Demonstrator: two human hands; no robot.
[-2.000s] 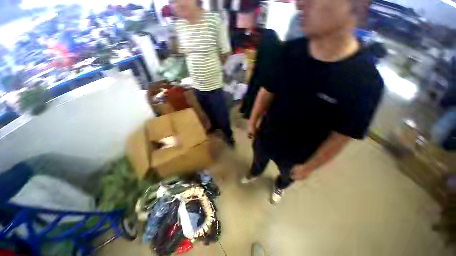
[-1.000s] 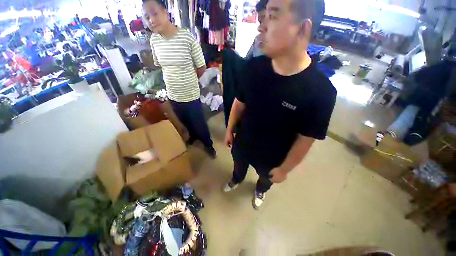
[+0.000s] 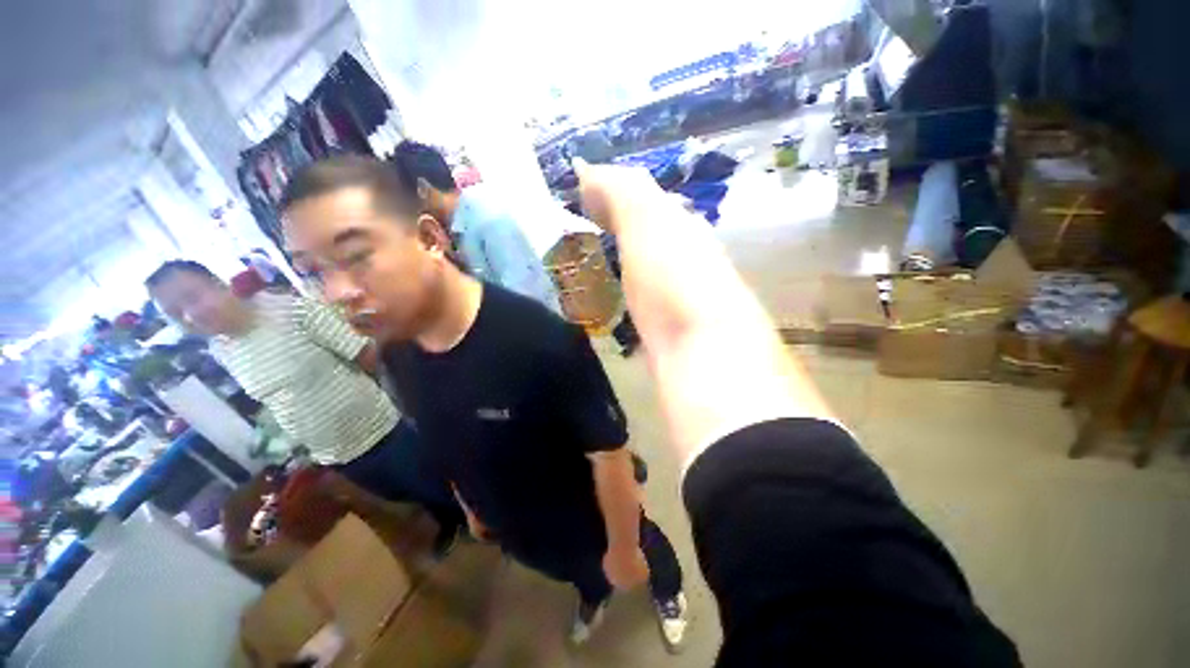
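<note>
My right hand is stretched far out at upper centre, at the end of a bare forearm and a black sleeve. One finger points forward and left. Nothing shows in the hand; its other fingers are small and washed out by light. My left hand is not in view. An open brown carton stands at lower left, cut off by the bottom edge, with something pale inside. Behind it is another carton with dark red cloth.
A person in a black shirt stands close in front, left of my arm. A person in a striped shirt and one in light blue stand behind. Cartons and a wooden stool are at right. A low white wall is at left.
My right arm has come into view, stretched forward. The view has swung right and up; the tied bundle has left the picture. The person in black now looks down.
</note>
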